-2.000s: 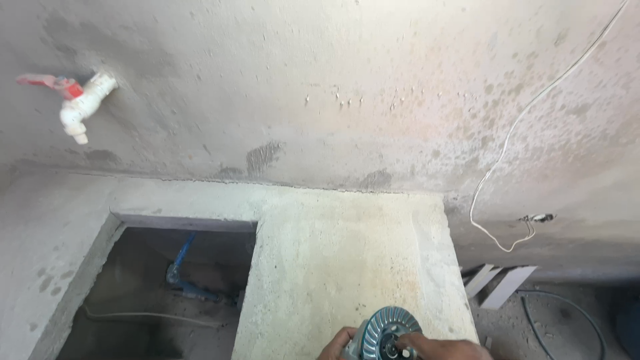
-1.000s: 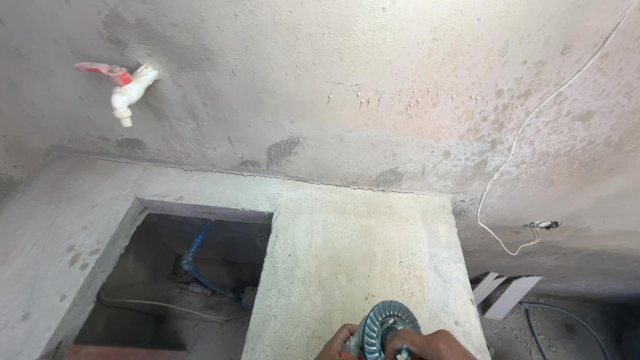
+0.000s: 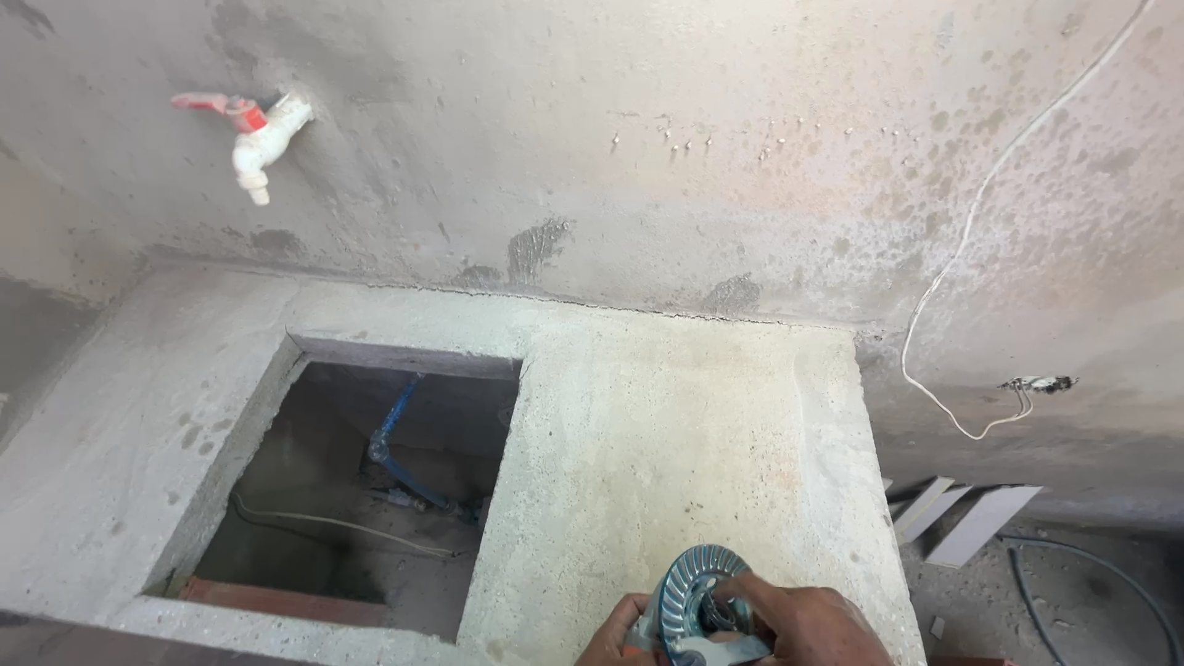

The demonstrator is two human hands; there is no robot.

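Note:
At the bottom of the head view, a segmented turbo cup wheel (image 3: 689, 589) faces up, mounted on what looks like an angle grinder, its body mostly cut off by the frame edge. My left hand (image 3: 614, 633) grips the tool from the left side. My right hand (image 3: 803, 618) is at the wheel's hub, its fingers bent over the centre; a flat metal piece (image 3: 723, 649), perhaps a wrench or guard, shows below them. Both hands are over the near part of a rough concrete countertop slab (image 3: 647, 444).
A rectangular opening in the slab shows blue pipes (image 3: 396, 453) and a cable (image 3: 342, 520) below. A white tap (image 3: 264, 143) with a red lever juts from the plastered wall. A white wire (image 3: 967, 217) hangs at right, above board strips (image 3: 982, 523) and a dark hose (image 3: 1036, 601).
The fingers of my right hand have shifted about the wheel's hub, while my left hand stays on the tool. The view has moved somewhat to the left.

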